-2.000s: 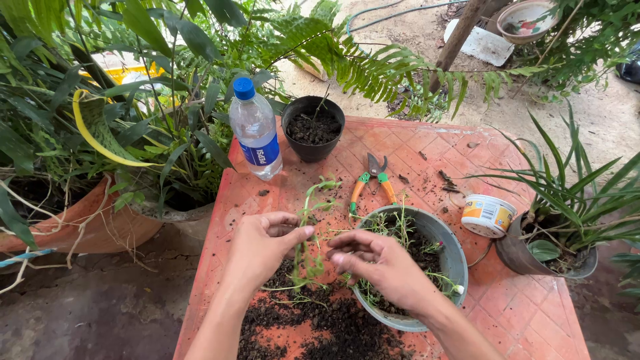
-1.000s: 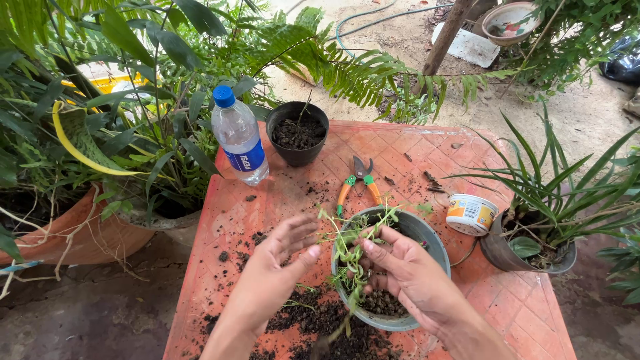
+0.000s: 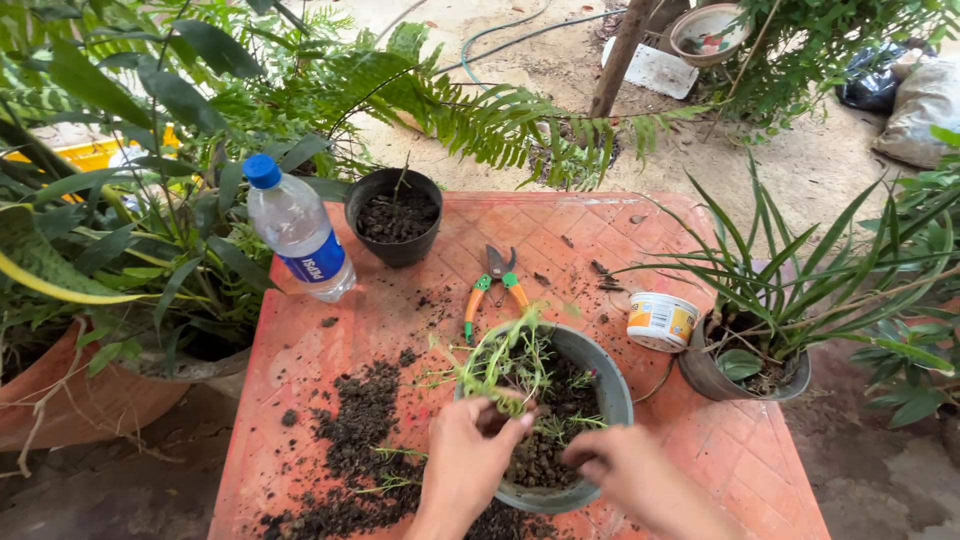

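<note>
My left hand [image 3: 476, 442] grips a bunch of green plant cuttings [image 3: 499, 360] above the left side of a grey round pot [image 3: 619, 390]. My right hand [image 3: 619, 457], slightly blurred, is at the pot's lower right, its fingertips over the dark soil [image 3: 544, 461]; whether they hold anything is hidden. Small green sprigs [image 3: 581, 424] lie on that soil. Behind the pot, pruning shears [image 3: 495, 285] with orange and green handles rest on the red table [image 3: 360, 322], blades apart. Loose soil [image 3: 364, 412] and a few sprigs are scattered on the table to the left.
A Pepsi bottle [image 3: 304, 232] and a small black pot of soil [image 3: 395, 217] stand at the table's back left. On the right are a white and yellow tub [image 3: 661, 321] and a potted long-leaved plant [image 3: 757, 367]. A fern frond [image 3: 510, 127] hangs over the back edge.
My hands were close together with the cuttings between them; they are now apart. The cuttings remain in my left hand, and my right hand has moved down to the pot's lower right.
</note>
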